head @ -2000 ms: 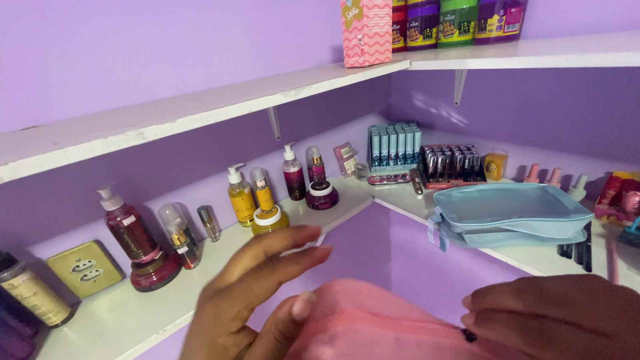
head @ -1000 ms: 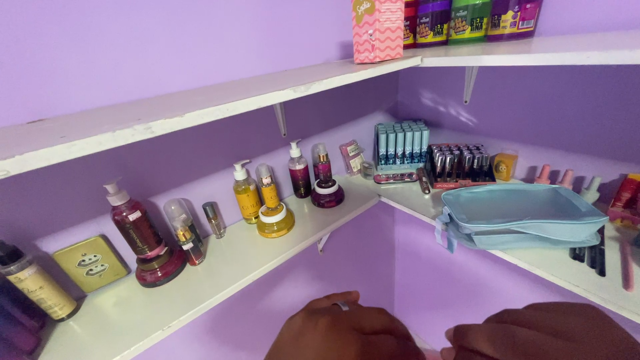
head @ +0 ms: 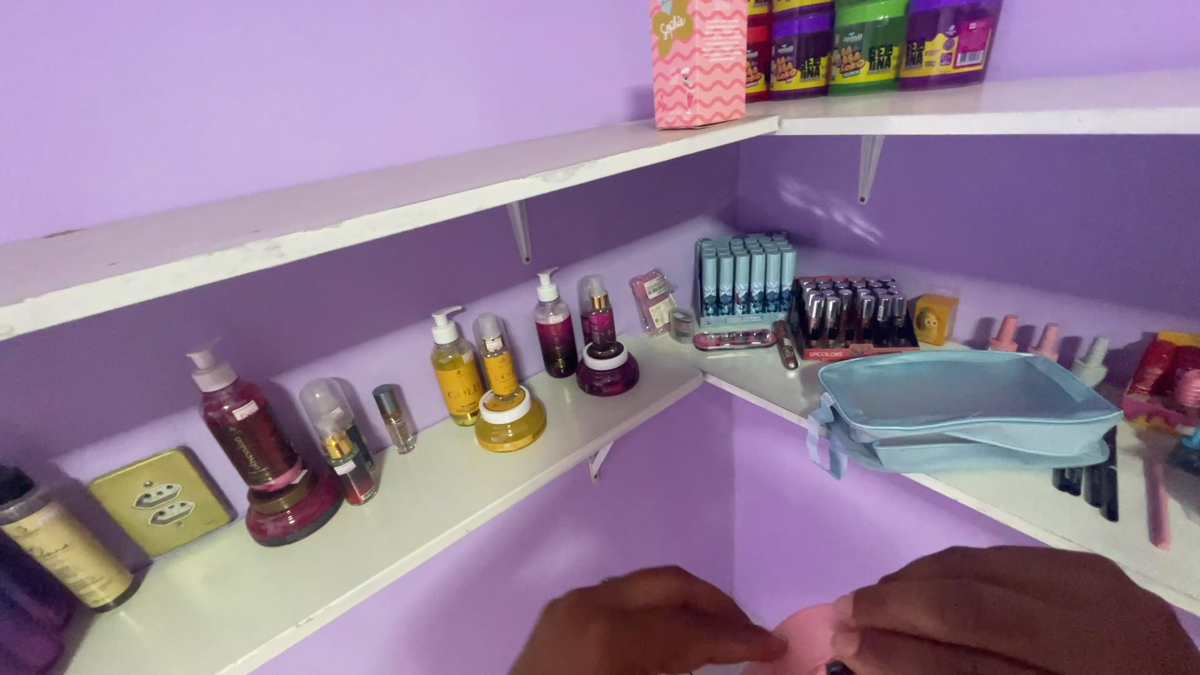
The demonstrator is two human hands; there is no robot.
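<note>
At the bottom of the head view a pink pouch (head: 808, 637) shows only in part between my two hands. My left hand (head: 656, 623) has its fingertips on the pouch's left side. My right hand (head: 1012, 614) covers the pouch's right side, thumb and fingers closed on it, with a small dark piece under the fingertips. Most of the pouch is hidden by the hands and the frame's edge. Above my right hand, a light blue zip pouch (head: 966, 403) lies on the lower right shelf, jutting over its front edge.
Pump bottles (head: 455, 366) and jars (head: 511, 419) stand along the lower left shelf (head: 375, 553). Lip gloss displays (head: 853, 319) fill the corner. Dark pencils (head: 1095, 478) lie beside the blue pouch. An upper shelf (head: 422, 202) holds a pink box (head: 698, 66) and several tubs (head: 867, 47).
Two seconds ago my left hand was raised with fingers spread and more of the pink pouch showed. Both hands are now low in view, close together on it.
</note>
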